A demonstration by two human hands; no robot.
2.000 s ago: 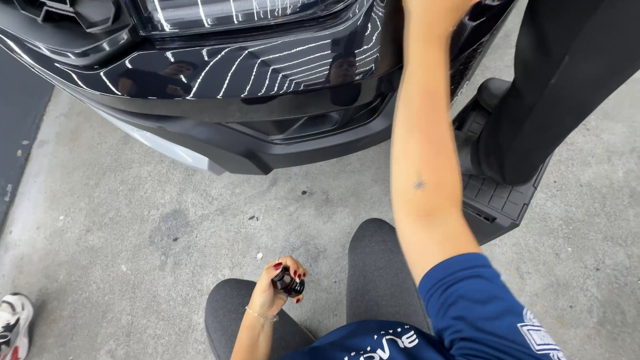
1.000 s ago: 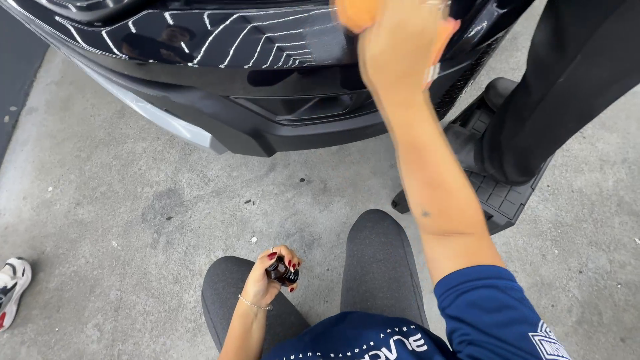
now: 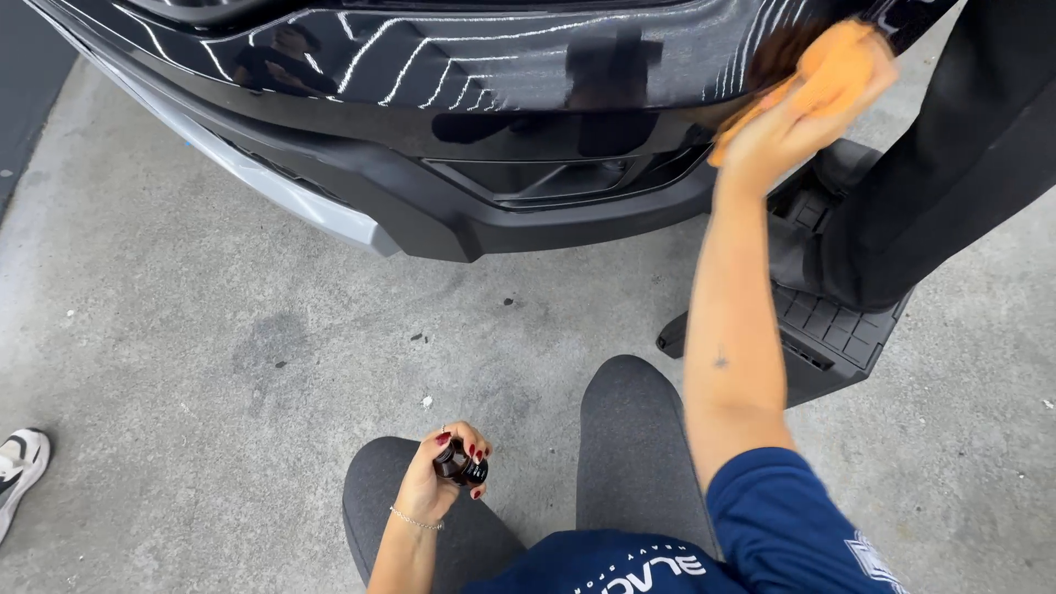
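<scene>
My right hand (image 3: 780, 136) presses an orange cloth (image 3: 837, 70) against the right-hand part of a glossy dark car bumper (image 3: 511, 74). The hand and cloth are slightly blurred, and the cloth hides the paint beneath it. Low in the view, over my thigh, my left hand (image 3: 441, 470) is closed around a small dark brown bottle (image 3: 460, 464) with a black label or band. The bottle is tilted, and part of it is hidden by my fingers. Ceiling lights reflect as white lines in the bumper's paint.
A person's dark-trousered leg (image 3: 932, 157) stands at the right, the foot on a black plastic step (image 3: 833, 330) beside my right arm. Matte black lower trim (image 3: 528, 227) and a silver strip (image 3: 289, 198) edge the bumper. Another person's shoe (image 3: 21, 470) is on the concrete floor (image 3: 206, 396) at left.
My right hand has moved right along the bumper with the orange cloth since one second ago. My left hand keeps hold of the bottle over my thigh.
</scene>
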